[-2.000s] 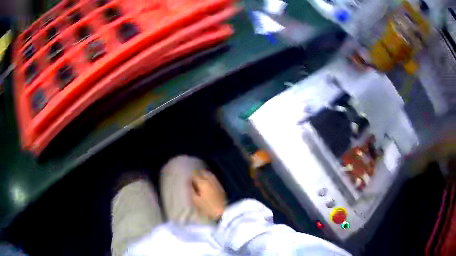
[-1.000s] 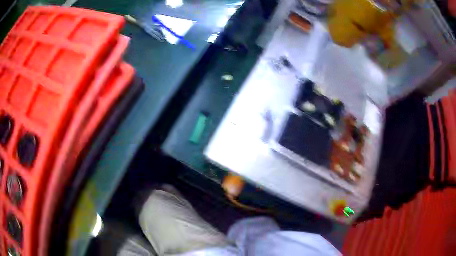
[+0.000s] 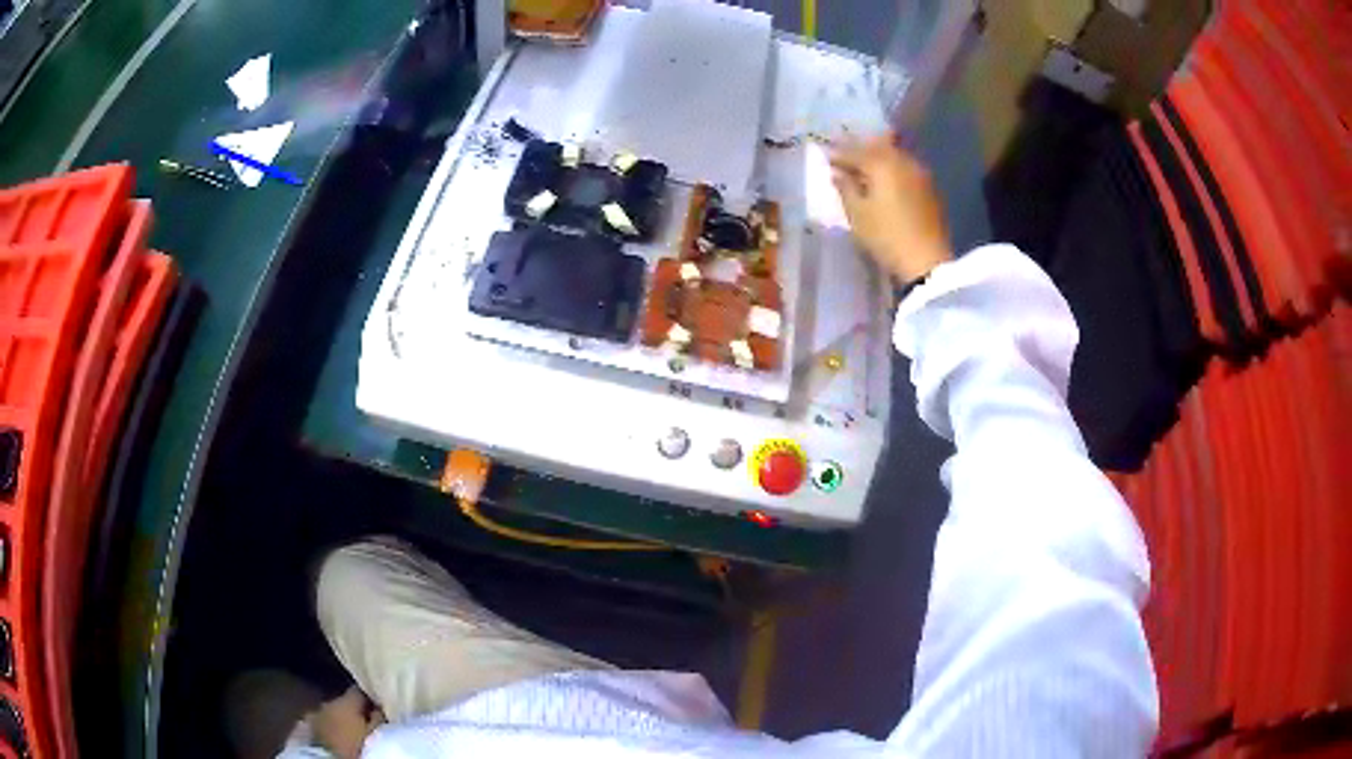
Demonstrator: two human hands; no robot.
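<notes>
My right hand [image 3: 893, 205] is over the right rear of the white machine [image 3: 519, 383]. Its fingertips are at the edge of a white paper or wipe [image 3: 823, 189]; whether they grip it I cannot tell. My left hand [image 3: 344, 722] is small and partly hidden at the bottom left, by my leg. On the machine bed are a black fixture with pale pads [image 3: 590, 193], a flat black block [image 3: 556, 282] and a brown fixture with pale pads [image 3: 715, 315]. A dark round part [image 3: 728, 229] sits at the rear of the brown fixture.
Red foam trays [image 3: 52, 282] with dark round units stand at the left. More red trays [image 3: 1275, 489] are stacked at the right. A blue pen [image 3: 255, 163] and paper scraps lie on the green bench. A red emergency stop [image 3: 779, 469] and green button [image 3: 827, 476] are on the machine's front edge.
The view has turned right, so the machine is now central. My right hand has come into view over the machine, at the white paper. The left trays have moved towards the left rim.
</notes>
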